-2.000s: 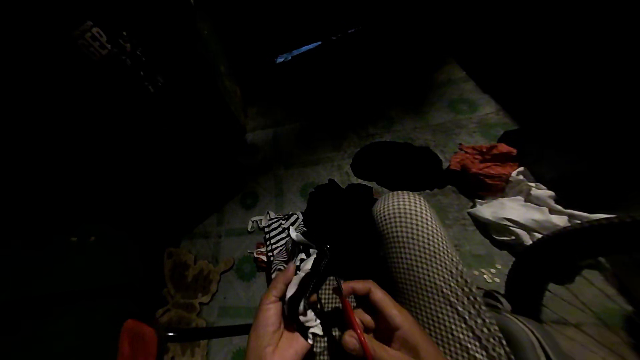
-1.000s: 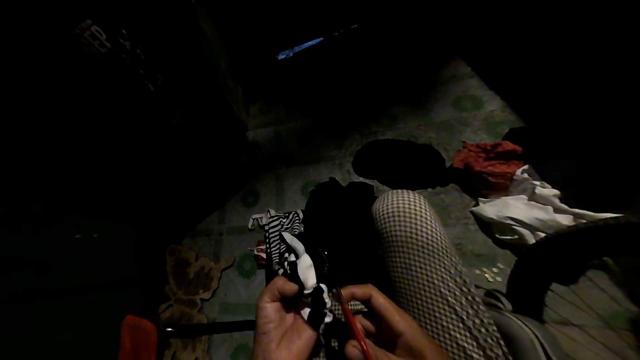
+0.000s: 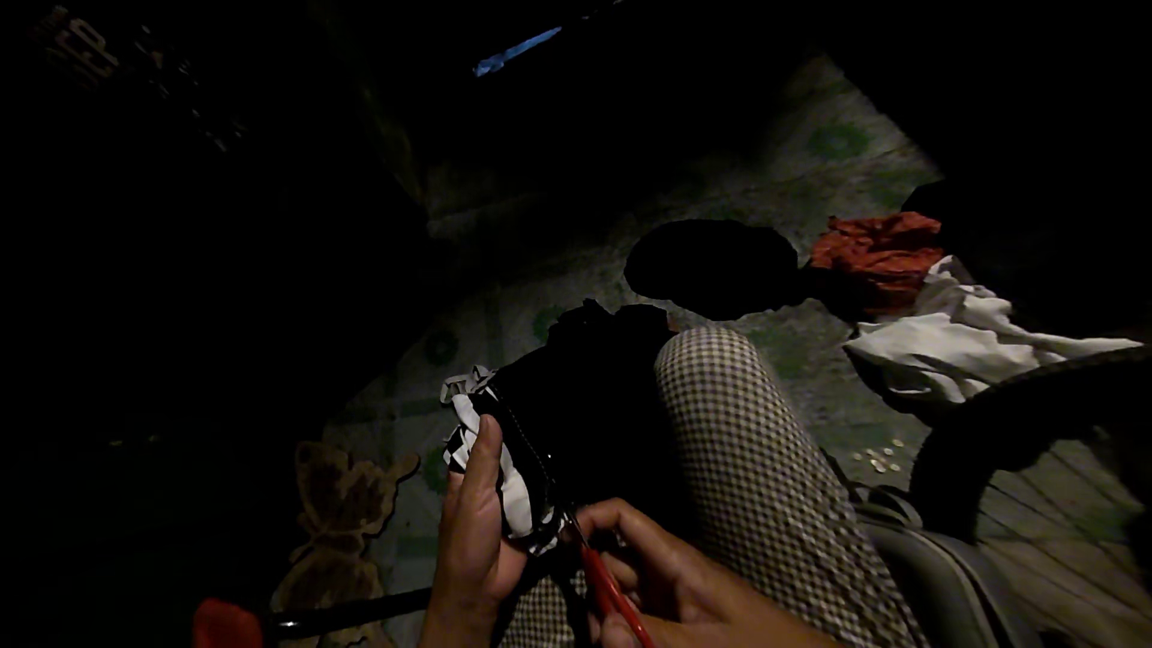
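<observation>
My left hand (image 3: 475, 531) holds a bunched black-and-white fabric piece (image 3: 515, 493), its thumb pointing up along the cloth. In my right hand (image 3: 661, 571) is a slim red-handled tool (image 3: 605, 585), which looks like scissors or a seam ripper; its metal tip meets the lower edge of the fabric. Black cloth (image 3: 585, 405) lies beyond the hands, over the lap. Beside it rises a knee in checked trousers (image 3: 720, 396). Dim light hides the tool's exact tip.
Right of the knee are a bicycle wheel (image 3: 949, 459), white cloth (image 3: 945, 346), crumpled red cloth (image 3: 877, 256) and a dark rounded object (image 3: 711, 268) on the patterned floor. A brown cut-out shape (image 3: 333, 540), a black bar (image 3: 351, 612) and a red object (image 3: 227, 623) are at lower left.
The left hand has turned more upright, with its thumb now along the fabric. The black-and-white piece has shifted and been refolded in the hand. The right hand keeps the red-handled tool.
</observation>
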